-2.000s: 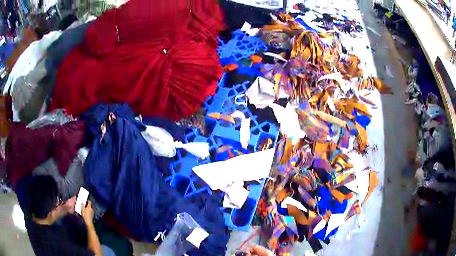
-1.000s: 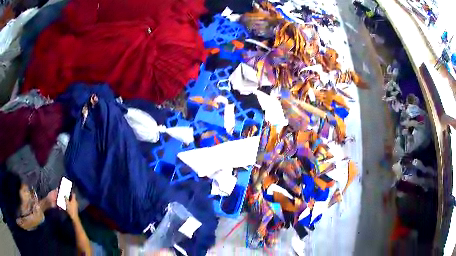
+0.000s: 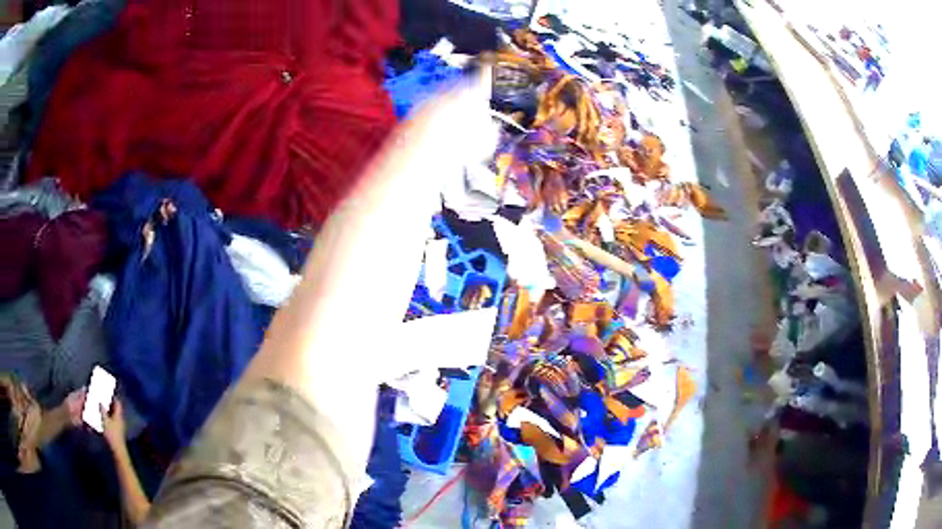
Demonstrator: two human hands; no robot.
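Note:
My left hand (image 3: 463, 119) is at the end of a bare forearm that reaches from the lower left to the upper middle. The hand is blurred and very bright, so its fingers do not show clearly. A small dark shape (image 3: 484, 81) shows at its far end; I cannot tell if it is held. Orange, purple and blue fabric offcuts (image 3: 563, 362) lie in a heap right of the arm. The arm hides part of the blue plastic pallets (image 3: 473, 258). My right hand is out of the picture.
A large red bundle (image 3: 227, 114) and a navy bundle (image 3: 170, 300) stand at the left. A person (image 3: 129, 475) at the lower left holds a white-screened phone (image 3: 98, 398). A long table edge (image 3: 826, 155) runs down the right, with scraps beneath it.
My left forearm has come into view across the middle. The surroundings have shifted left in the picture. The person at the lower left still holds the phone.

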